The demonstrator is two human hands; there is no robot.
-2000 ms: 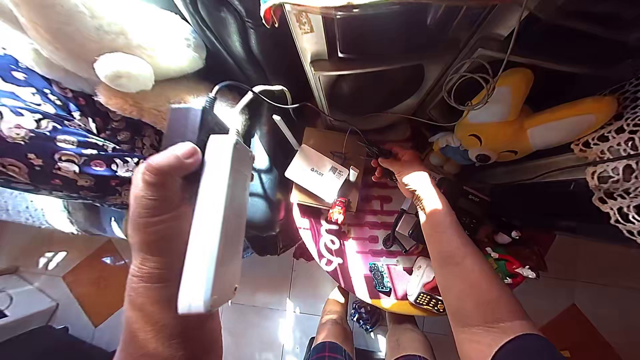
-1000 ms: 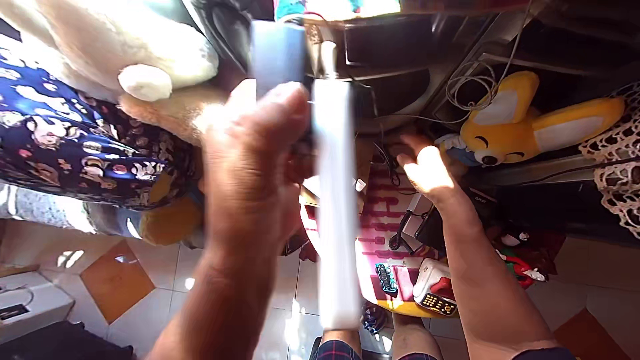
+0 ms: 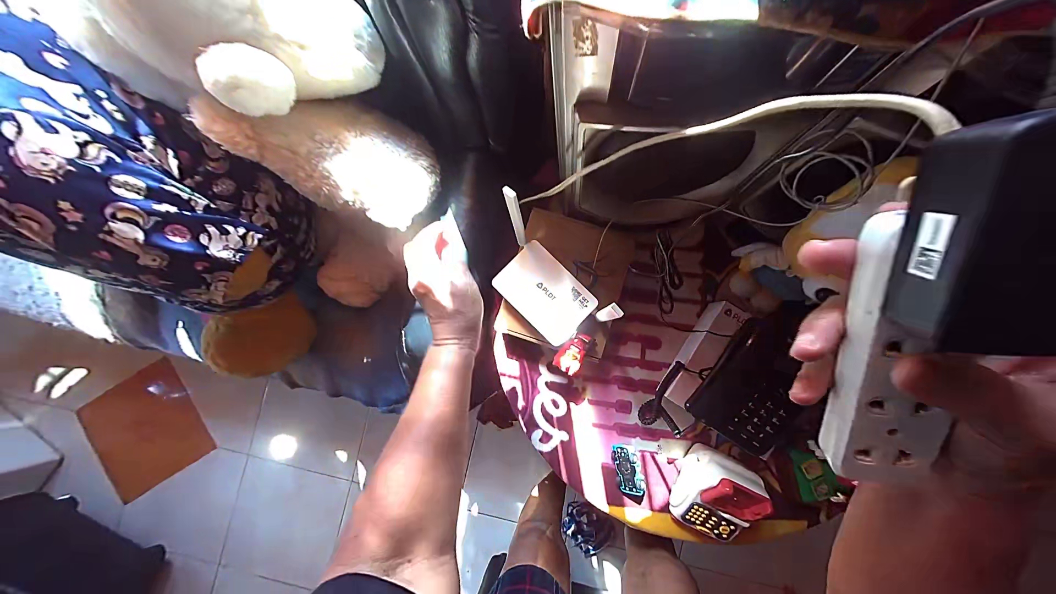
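On the right, my right hand (image 3: 833, 330) grips a white power strip (image 3: 883, 412). A black power adapter (image 3: 982, 247) is plugged into its upper part, and a white cable (image 3: 742, 115) runs from its top end. My left hand (image 3: 445, 285) is raised beside the plush toy (image 3: 355, 165), left of the table. Its fingers look bent near a thin pale edge with a red patch, but glare hides whether it holds anything. Between the hands, a white router (image 3: 544, 293) with an upright antenna rests on a cardboard box (image 3: 569, 239).
The round table (image 3: 528, 404) also bears a black desk phone (image 3: 747, 396), a small red figure (image 3: 573, 353), a remote control (image 3: 629, 472), a white-and-red device (image 3: 718, 487) and cables. Behind it, a coiled cable (image 3: 825, 169) hangs near a yellow plush toy (image 3: 813, 239).
The power strip and adapter have passed from my left hand to my right hand, which has come up from over the table. My left hand is now beside the plush toy.
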